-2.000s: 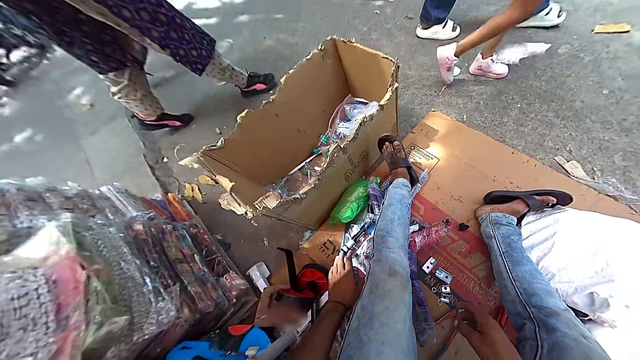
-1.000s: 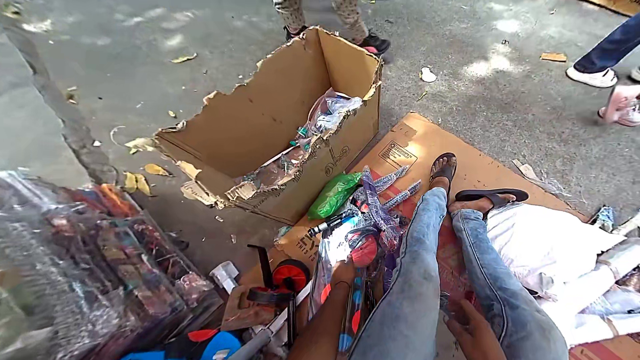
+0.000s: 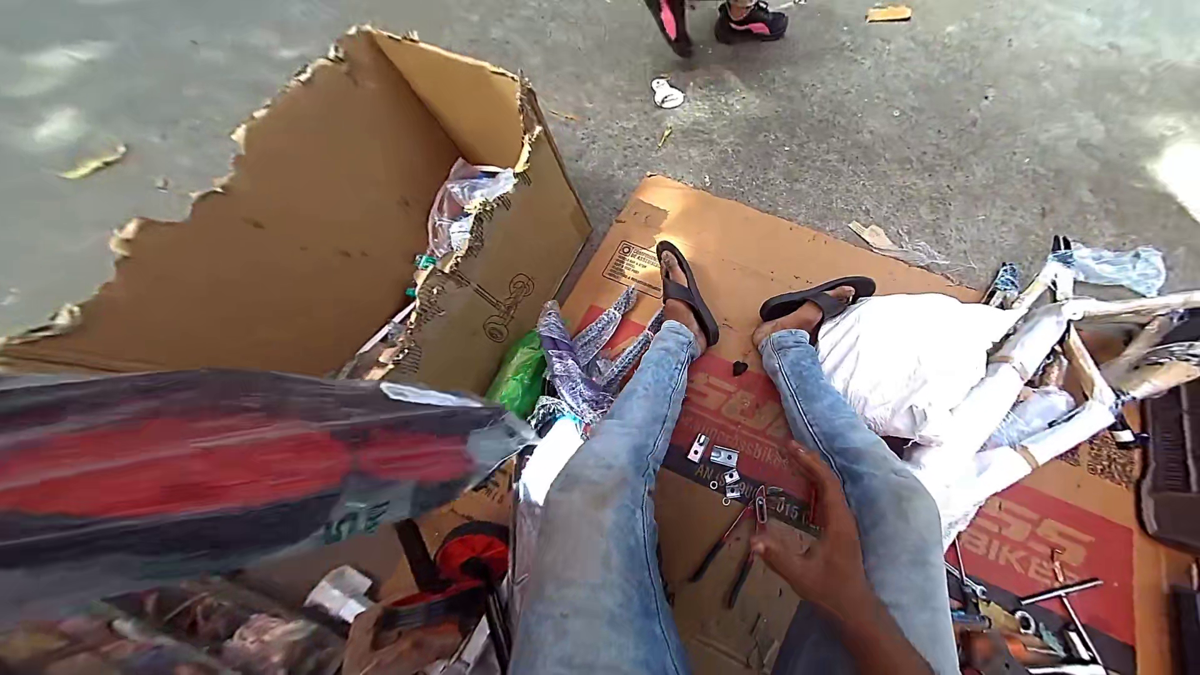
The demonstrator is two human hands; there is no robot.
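My right hand [image 3: 816,544] is between my knees with its fingers apart, and I see nothing in its grasp. Beside its fingertips, red-handled pliers [image 3: 745,544] lie on the flattened cardboard [image 3: 787,225]. Small metal plates [image 3: 724,457] and rings are just beyond them. A long red and black item in clear plastic wrap [image 3: 234,459], blurred, stretches across the left side. My left hand is out of sight. Left of my legs, wrapped purple parts [image 3: 567,366] rest beside a green plastic bag [image 3: 518,375].
A torn open carton [image 3: 309,216] stands front left. At right are a white sack [image 3: 900,356], a wrapped bicycle frame [image 3: 1012,431] and metal tools [image 3: 1059,609]. Packaged goods [image 3: 187,628] lie lower left. A passer-by's shoes [image 3: 750,23] are at the top.
My left hand, earlier among the wrapped parts beside my leg, has left the view. The red and black wrapped item now spans the left side. The view has shifted to the right.
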